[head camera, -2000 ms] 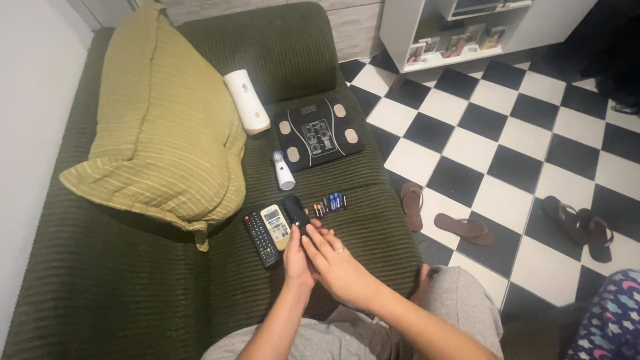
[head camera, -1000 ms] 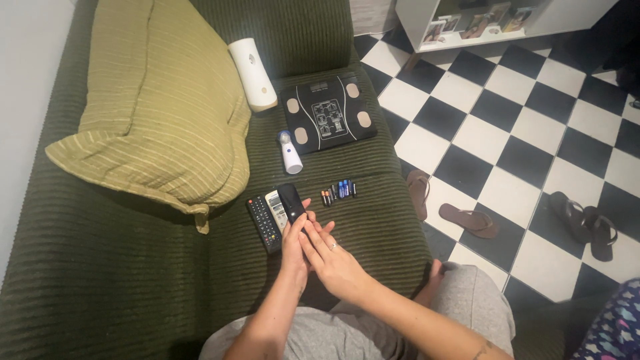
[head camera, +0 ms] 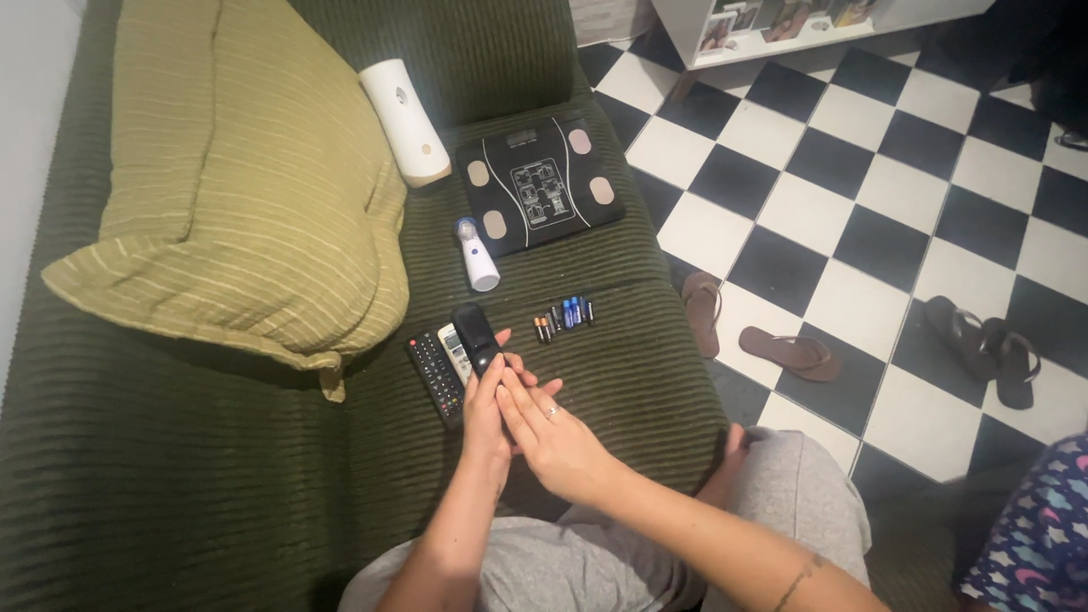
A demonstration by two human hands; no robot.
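Observation:
My left hand (head camera: 488, 415) holds a black remote control (head camera: 476, 336), its smooth face up. My right hand (head camera: 557, 433), with a ring on one finger, rests its fingertips at the near end of this remote, against my left hand. Just left of them, a white remote control (head camera: 455, 348) and a black remote with many buttons (head camera: 435, 374) lie side by side on the sofa. Several small batteries (head camera: 564, 318) lie in a row to the right. Further off are a white and blue handheld device (head camera: 477, 256), a black body scale (head camera: 541, 185) and a white device with a beige end (head camera: 406, 123).
A yellow-green striped cushion (head camera: 255, 187) stands on the green corduroy sofa (head camera: 212, 476) at the left. Brown flip-flops (head camera: 790, 353) and a darker pair (head camera: 982, 350) lie on the checkered floor. A white cabinet (head camera: 790, 49) stands at the back; star-patterned fabric (head camera: 1033, 527) shows at the right edge.

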